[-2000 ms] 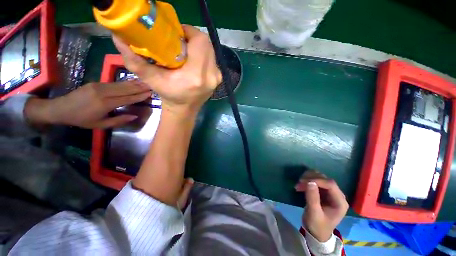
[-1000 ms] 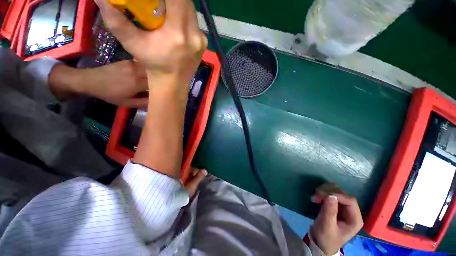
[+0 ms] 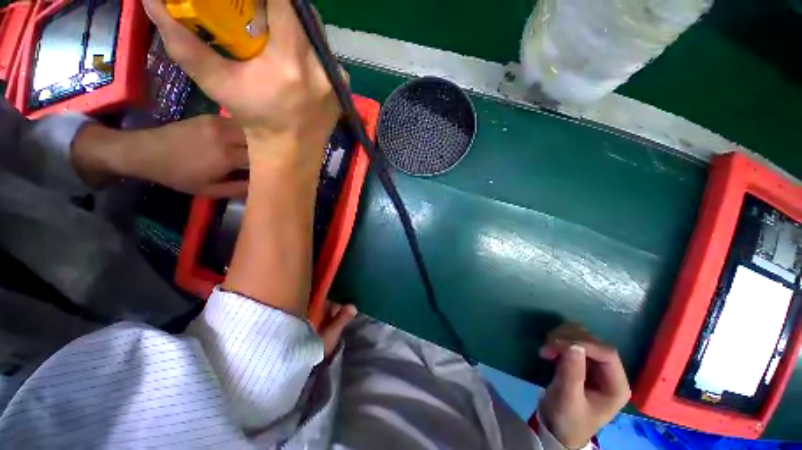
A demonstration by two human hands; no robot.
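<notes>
My right hand [image 3: 277, 92], at the upper left, holds a yellow-orange electric screwdriver [image 3: 224, 25]; its tip is out of view past the top edge. My left hand [image 3: 198, 154] lies over the left part of the red-orange fixture [image 3: 345, 215]; its fingertips are hidden behind my right forearm. The open tablet [image 3: 330, 176] in this fixture is mostly covered by my arm. A round dish [image 3: 426, 126] of small grainy pieces stands just right of the fixture.
A black cord [image 3: 400, 206] hangs across the view. Another person's hand [image 3: 585, 382] is near the bench edge. More fixtures with tablets stand at the right [image 3: 681, 308] and upper left [image 3: 132, 66]. A plastic-wrapped post [image 3: 602, 48] is at the back.
The screwdriver and my right hand are higher in the view than two seconds ago. My left fingers have gone behind my forearm. The view has shifted, and the dish now shows fully.
</notes>
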